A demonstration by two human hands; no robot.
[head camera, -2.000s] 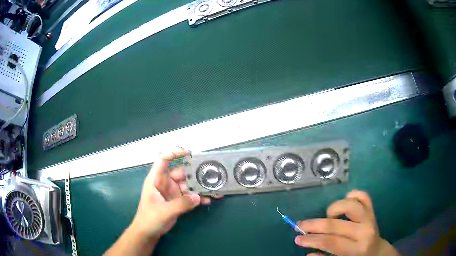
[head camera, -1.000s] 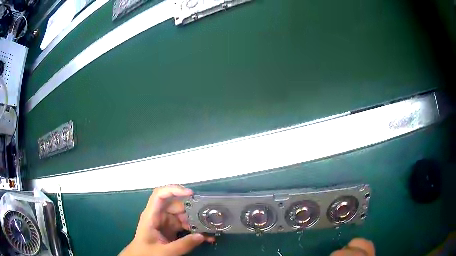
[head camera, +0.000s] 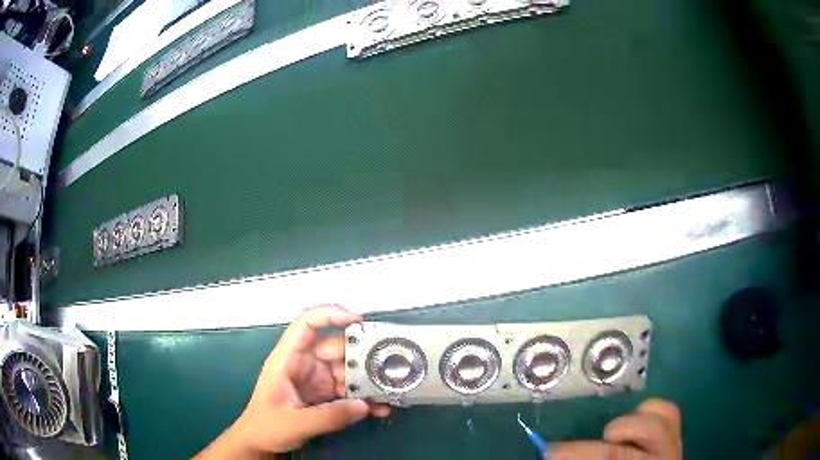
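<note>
A long grey four-cavity plate with shiny ribbed round diaphragms is held above the green surface. My left hand grips its left end between thumb and fingers. My right hand, partly cut off by the bottom edge, holds a thin pick tool with a blue collar. The tool's fine tip is just below the plate's lower edge, under the third circle, apart from the plate as far as I can tell. Faint hair-thin strands show below that edge.
Other four-circle plates lie on the belt at left, at upper left and at the top. A pale metal strip crosses the view. A black round pad lies at right, a fan at lower left.
The right hand and blue tool have come back into view near the plate's lower edge. The held plate now shows paler and slightly higher. Belt plates have shifted right in view.
</note>
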